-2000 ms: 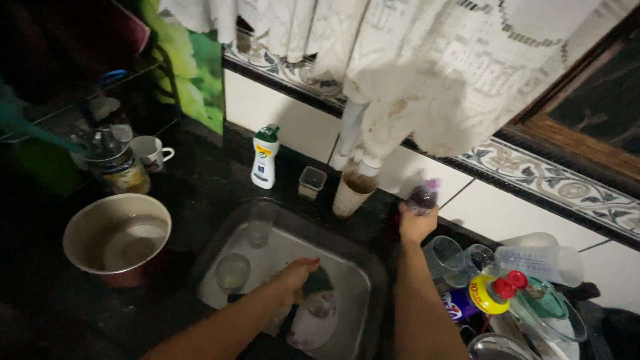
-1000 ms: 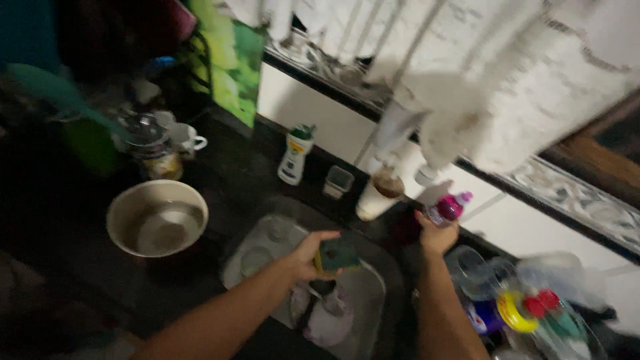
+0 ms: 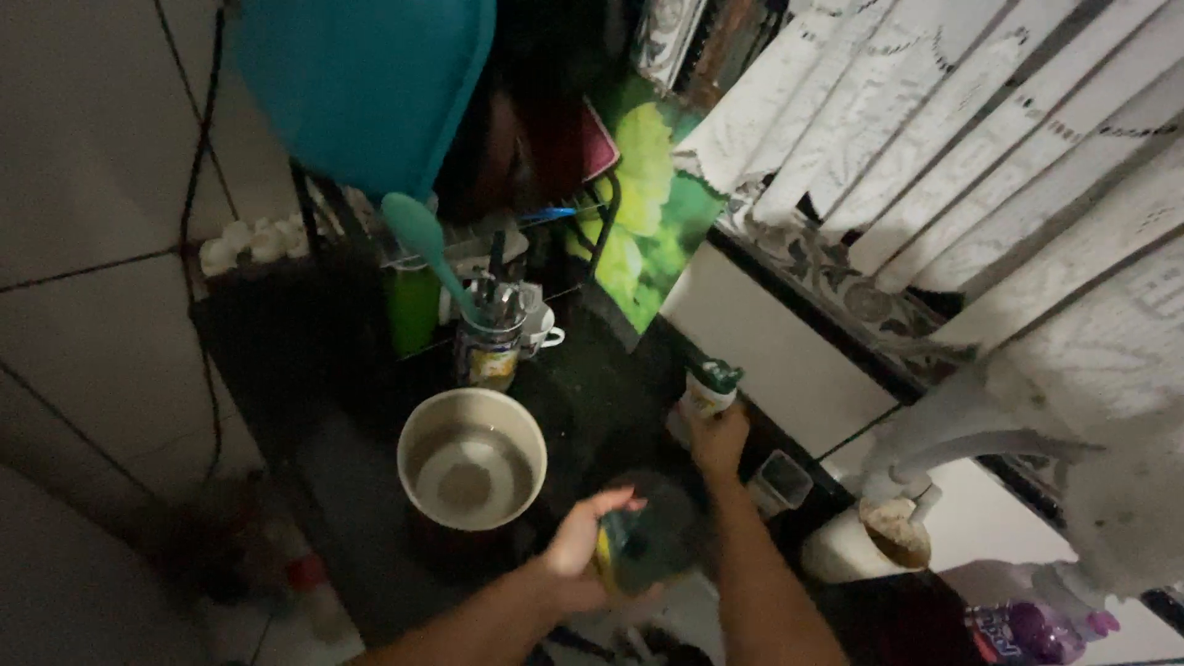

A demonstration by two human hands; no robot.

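Note:
My left hand [image 3: 592,546] holds a green and yellow sponge [image 3: 634,546] above the near part of the sink [image 3: 680,601], its fingers around the sponge's edge. Farther right and forward, my right hand [image 3: 721,439] is closed around a white bottle with a green cap [image 3: 710,393], which stands near the tiled wall. Left of the sponge is a cream-coloured pot [image 3: 472,462] with some liquid inside. A small clear square container [image 3: 783,481] is just right of my right wrist. The purple bottle with a pink cap [image 3: 1031,632] lies or leans at the lower right; which, I cannot tell.
Behind the pot stand a jar of cutlery [image 3: 490,356], a teal spoon [image 3: 421,231] and a white cup [image 3: 541,333]. A white cylindrical container [image 3: 846,546] is beside the wall at right. A lace curtain [image 3: 971,157] hangs above the dark countertop [image 3: 592,398].
My right hand has let go of the purple bottle and now grips the white bottle farther left. My left hand still holds the sponge. The view has swung left.

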